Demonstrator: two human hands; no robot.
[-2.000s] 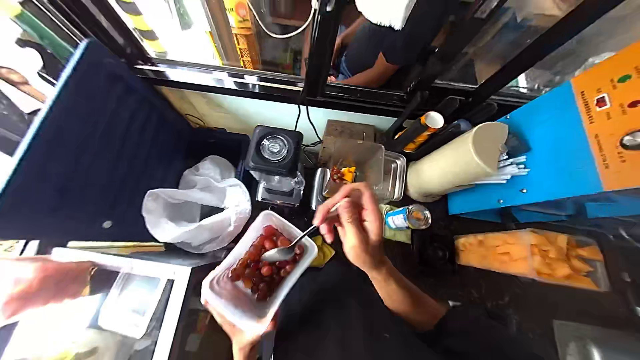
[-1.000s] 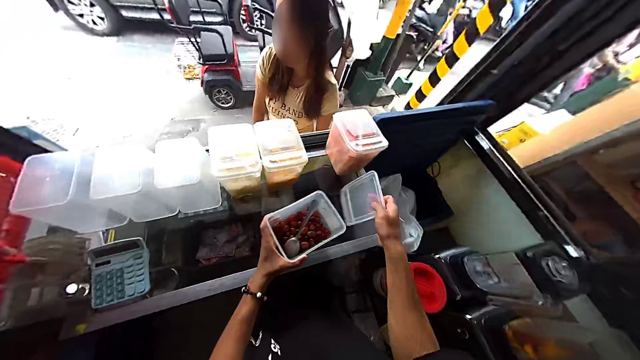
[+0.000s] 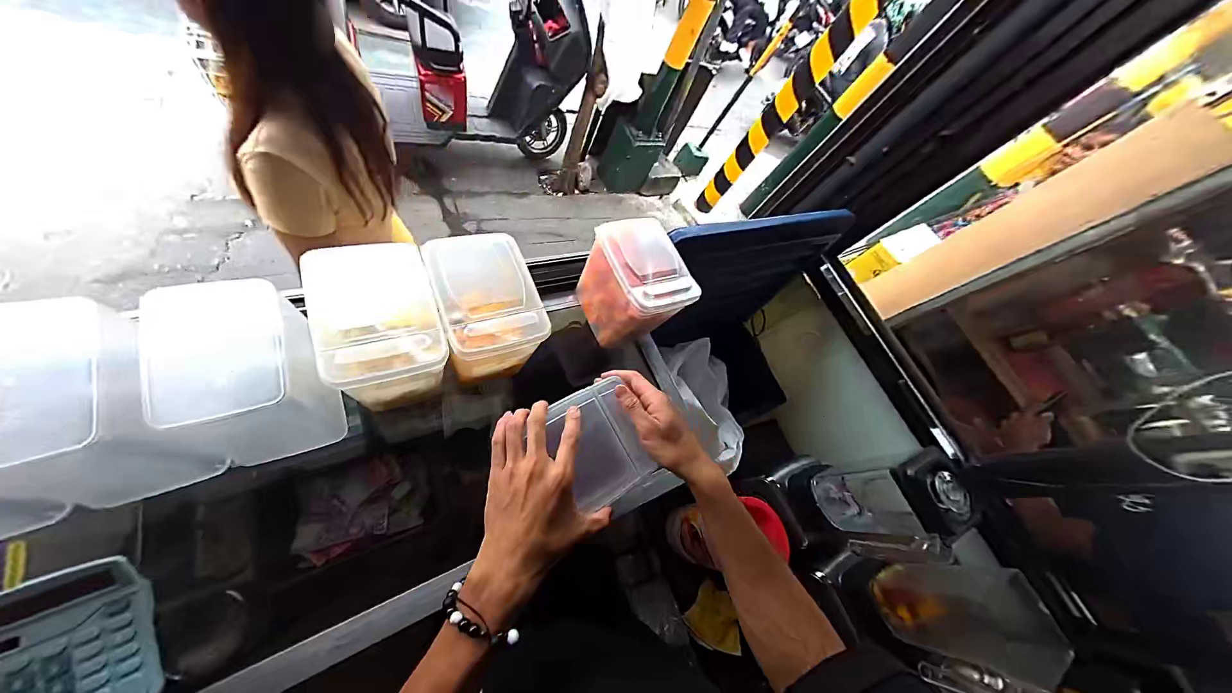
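Observation:
A translucent plastic lid (image 3: 602,448) lies between my hands, over the counter's right end. My left hand (image 3: 539,486), with a beaded bracelet at the wrist, has its fingers spread over the lid's left edge. My right hand (image 3: 659,423) has its fingers bent over the lid's upper right corner. Whatever is under the lid is hidden; the red fruit and spoon cannot be seen. Beyond my hands stands a lidded container of red fruit pieces (image 3: 621,289), and left of it two lidded containers, one with orange pieces (image 3: 491,327), the other with pale yellow contents (image 3: 371,332).
Large translucent containers (image 3: 217,366) line the counter's left. A calculator (image 3: 82,630) lies at lower left. A white plastic bag (image 3: 707,385) and blue panel (image 3: 760,260) are at right, with blender jugs (image 3: 962,616) and a red round lid (image 3: 765,529) below. A person (image 3: 308,125) stands outside.
The lid, held beside the open fruit container in my right hand a second ago, is now between both hands. The person outside has turned and moved left. The view swung strongly from the back counter.

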